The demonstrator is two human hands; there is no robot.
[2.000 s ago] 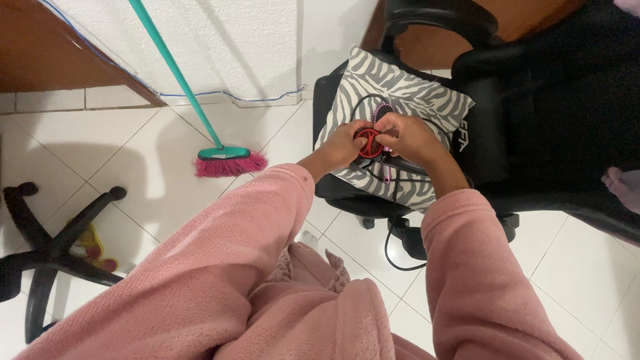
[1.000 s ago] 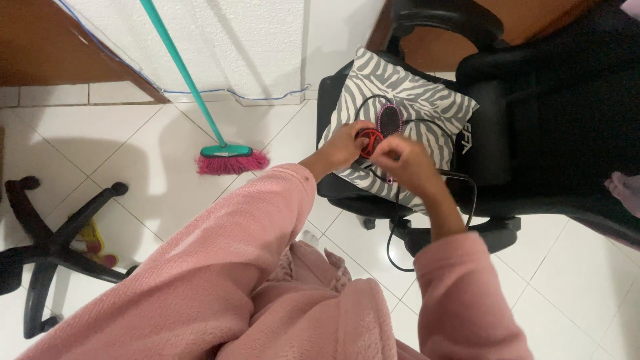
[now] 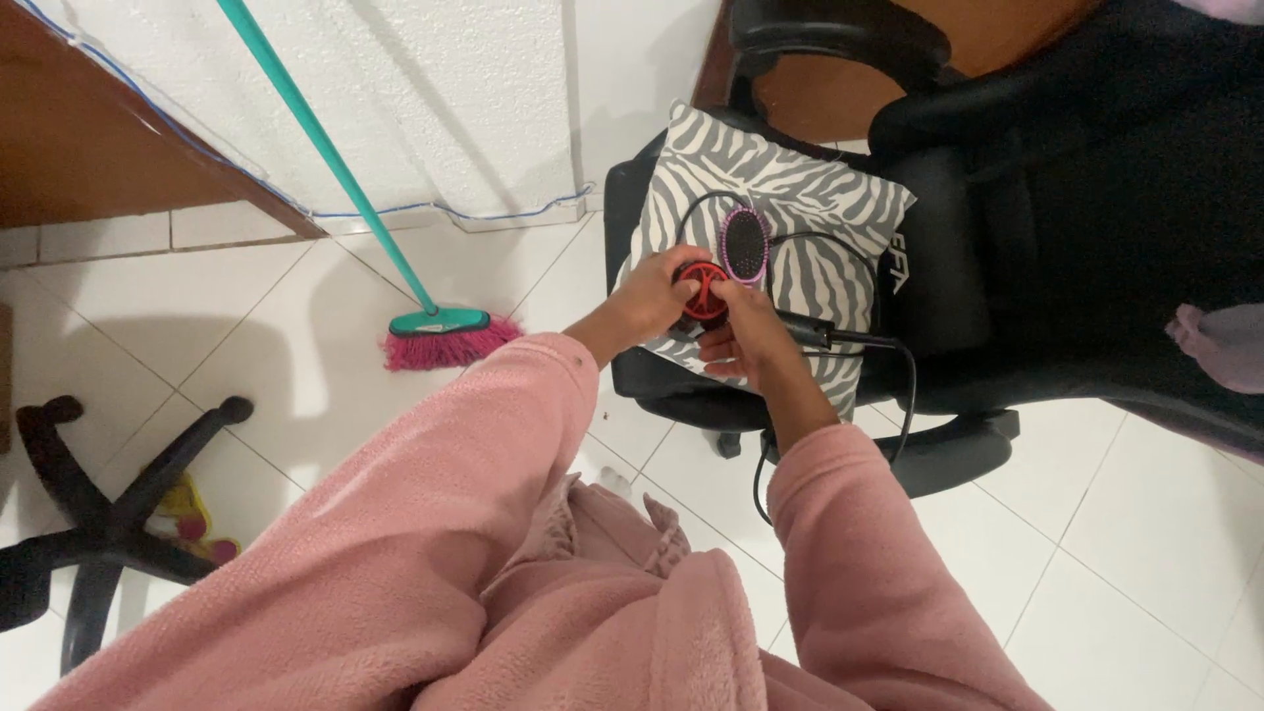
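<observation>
Both hands meet at a round red and black part [image 3: 703, 290], which seems to be an end of a black corded appliance. My left hand [image 3: 654, 296] grips it from the left, fingers around its rim. On its other side, my right hand [image 3: 748, 331] has its thumb on the red face and its fingers below. A black handle [image 3: 805, 329] with a cord [image 3: 869, 340] shows behind my right wrist. A purple hairbrush [image 3: 745, 244] with a black bristle pad lies just beyond, on a zebra-striped cushion [image 3: 820, 188]. Whether the red part and handle join is hidden.
The cushion lies on a black office chair [image 3: 948, 227]; its armrest [image 3: 953, 454] is nearer. A teal broom [image 3: 439, 321] with pink bristles leans at left. Another chair's star base [image 3: 114, 528] stands on the tiles at lower left. The black cord loops past the seat edge.
My right hand was lifted slightly off the red part one second ago and is now back against it. The black handle now shows by my right wrist. My left hand has kept its hold.
</observation>
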